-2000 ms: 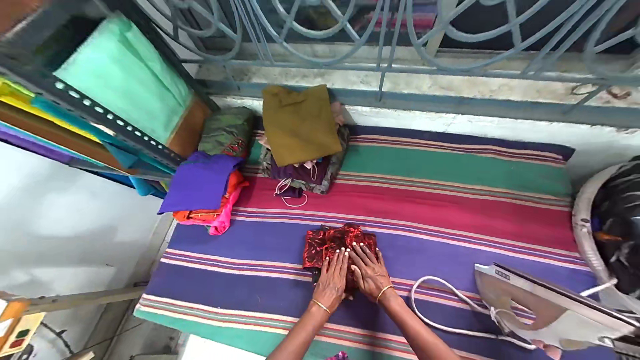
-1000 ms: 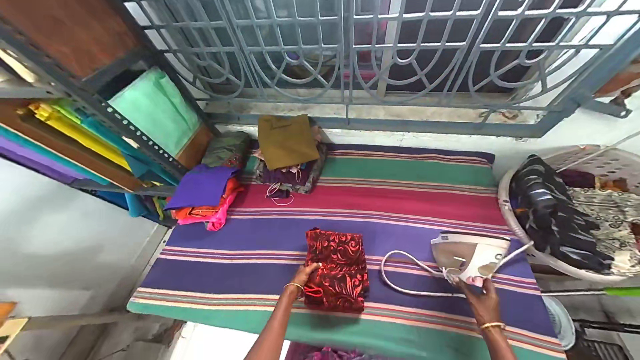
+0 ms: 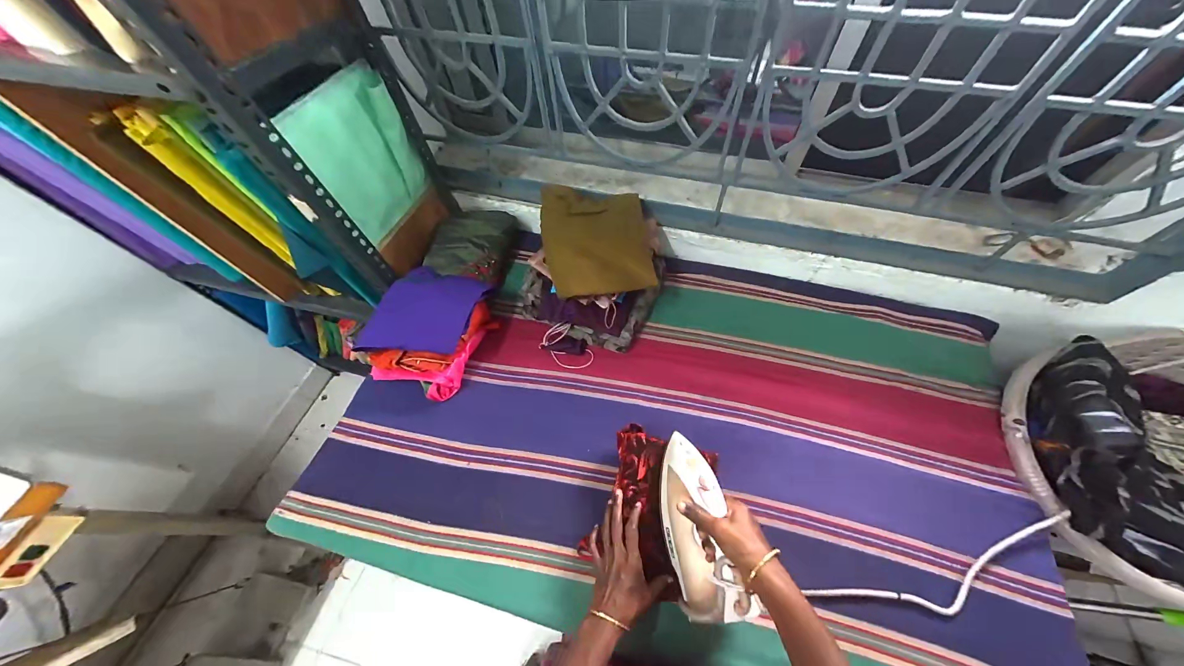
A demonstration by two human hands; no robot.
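Observation:
A folded red and black patterned cloth (image 3: pixel 638 472) lies near the front edge of the striped table cover. On it rests a white and beige electric iron (image 3: pixel 686 527), its tip pointing away from me. My right hand (image 3: pixel 731 536) is closed around the iron's handle. Just left of the iron, my left hand (image 3: pixel 620 564) lies flat on the cloth with its fingers spread. The iron hides the right part of the cloth. A white cord (image 3: pixel 962 592) runs from the iron to the right.
Folded clothes, a purple piece (image 3: pixel 425 310) and an olive piece (image 3: pixel 597 240) on top, stand at the back left. Metal shelving (image 3: pixel 277 157) with fabrics rises at the left. A basket (image 3: pixel 1017 435) of clothes stands right. Behind is a window grille (image 3: pixel 721 102).
The iron, upright grip in my right hand, has moved left from the bare striped cover onto the red cloth. My left hand has gone from the cloth's left edge to lying flat on it.

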